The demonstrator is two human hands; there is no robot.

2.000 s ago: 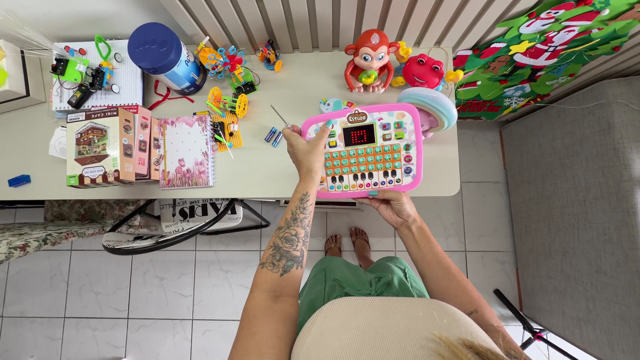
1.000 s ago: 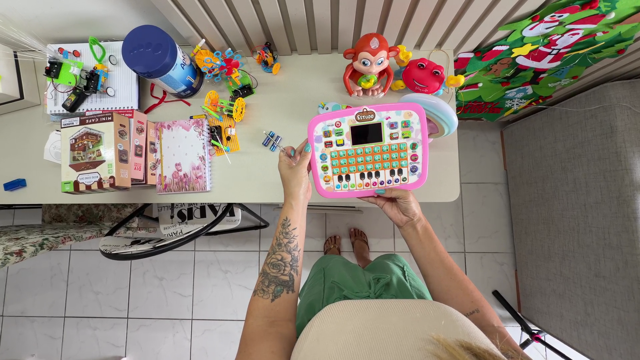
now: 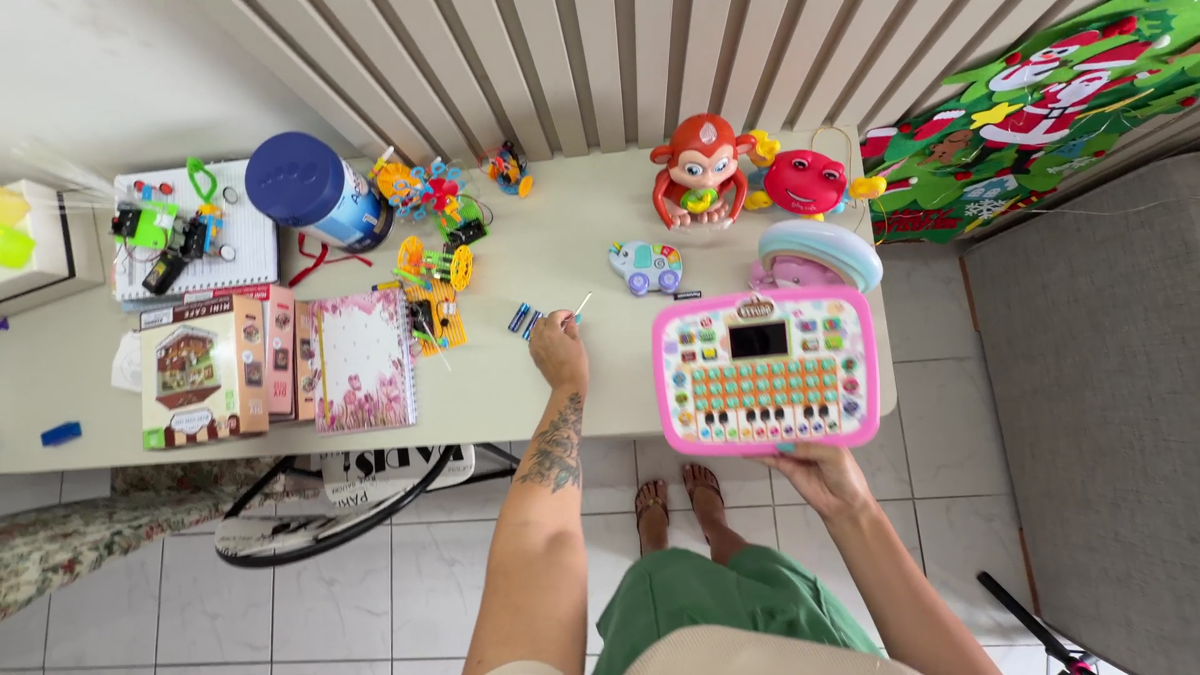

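Observation:
My right hand (image 3: pixel 825 476) holds a pink toy learning tablet (image 3: pixel 765 370) by its lower edge, over the table's right end. The tablet's small screen is dark. My left hand (image 3: pixel 561 351) is low over the table, fingers closed around a thin tool, probably a screwdriver, whose pale shaft (image 3: pixel 583 304) points up and right. Blue batteries (image 3: pixel 519 317) lie just left of those fingers, partly covered by them. Behind the tablet are a white toy car (image 3: pixel 647 267) with purple wheels and a small black piece (image 3: pixel 688 295).
A red toy monkey (image 3: pixel 705 173), a red crab-like toy (image 3: pixel 804 182) and a pastel ring-shaped item (image 3: pixel 819 253) stand at the back right. Left are a floral spiral notebook (image 3: pixel 364 366), a mini cafe kit box (image 3: pixel 202 375), a blue-lidded can (image 3: pixel 319 192) and several small built toys (image 3: pixel 434 264).
My left hand has let go of the tablet and moved left to the batteries. The tablet's screen, lit red two seconds ago, is dark. My right hand still holds the tablet.

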